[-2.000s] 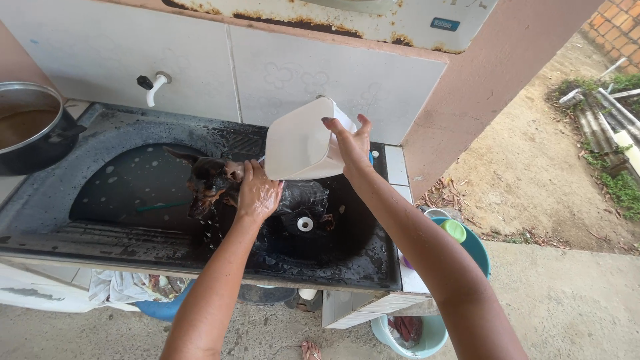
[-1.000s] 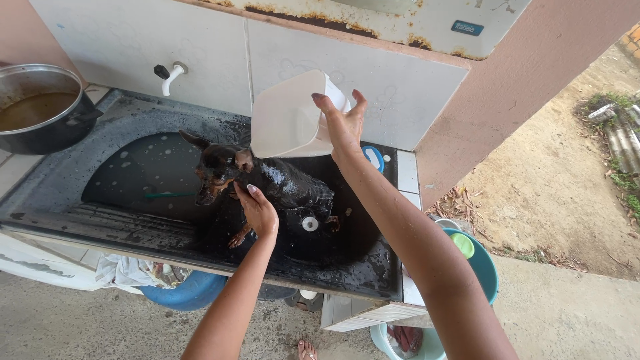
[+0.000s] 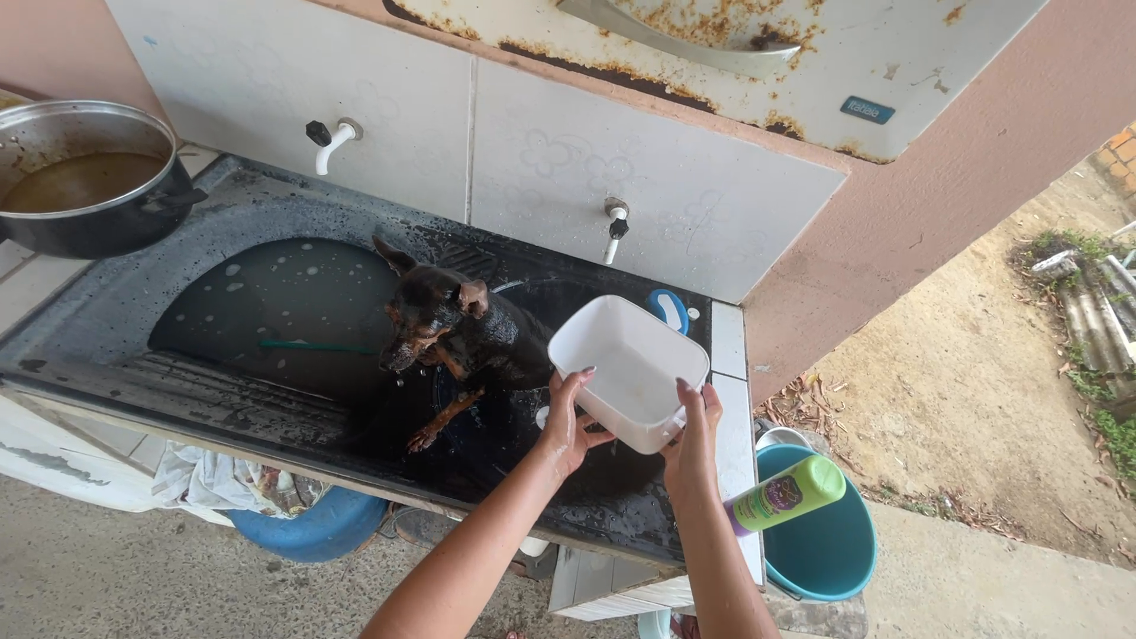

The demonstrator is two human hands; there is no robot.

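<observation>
A white plastic container [image 3: 632, 359] is held between my two hands over the right basin of a black double sink [image 3: 222, 417]. My left hand [image 3: 572, 422] grips its near left side, and my right hand [image 3: 697, 426] grips its near right corner. Left of the container stands a small wet black-and-tan dog [image 3: 506, 342], head turned left, one front paw on the ridge between the basins. Neither hand touches the dog. Cloudy water with suds [image 3: 275, 302] lies in the left basin, with a thin green object [image 3: 315, 347] in it.
A dark pot [image 3: 98, 217] with brownish liquid stands left. Two white taps [image 3: 333, 146] [image 3: 614, 232] come from the tiled wall. A blue-and-white object [image 3: 667, 311] lies at the sink's right corner. Right are a green bottle [image 3: 790, 494] and a teal bucket [image 3: 856, 550]; a rusty cabinet [image 3: 754, 80] hangs above.
The container has come down from above the dog and is level. My left hand has left the dog and now grips the container with my right hand.
</observation>
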